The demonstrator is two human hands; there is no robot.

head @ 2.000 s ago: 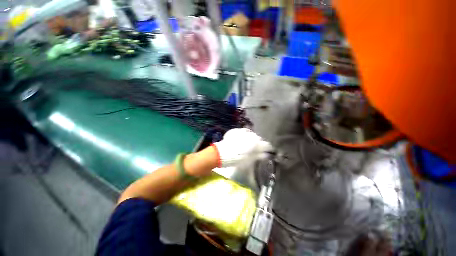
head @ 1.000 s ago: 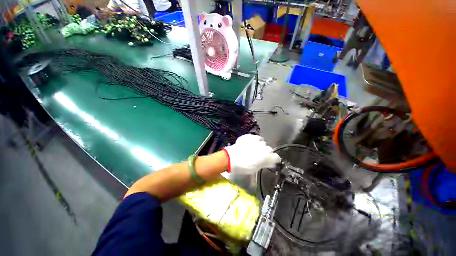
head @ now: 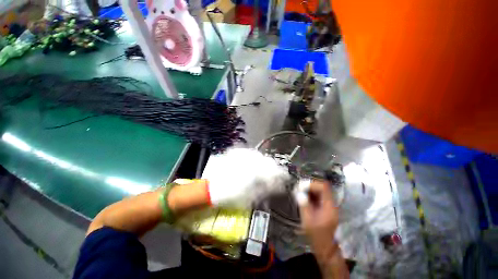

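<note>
My left hand (head: pixel 244 175), in a white knit glove with a red cuff, is over the left side of the round plate (head: pixel 278 213). My right hand (head: pixel 319 210), with a small white cover on a finger, is close to its right, over the plate. Both hands are blurred, and I cannot tell what their fingers hold. A silver mechanism (head: pixel 282 158) shows partly behind the hands. A silver slide (head: pixel 257 233) lies beside the yellow wrapped pad (head: pixel 224 225), under my left forearm. The black cable bundle (head: pixel 158 113) lies on the green bench, its reddish ends near my left hand.
The green bench (head: pixel 71 152) is at left, with a pig-faced fan (head: pixel 173 41) behind the bundle. A large orange cover (head: pixel 420 65) fills the upper right. A blue bin (head: pixel 300 61) stands beyond the machine table. A red knob (head: pixel 395 238) is at the table's right front.
My right hand has come into view over the plate, near my left hand. The view has shifted, so the bench and fan sit further left. The black-and-orange ring is out of view.
</note>
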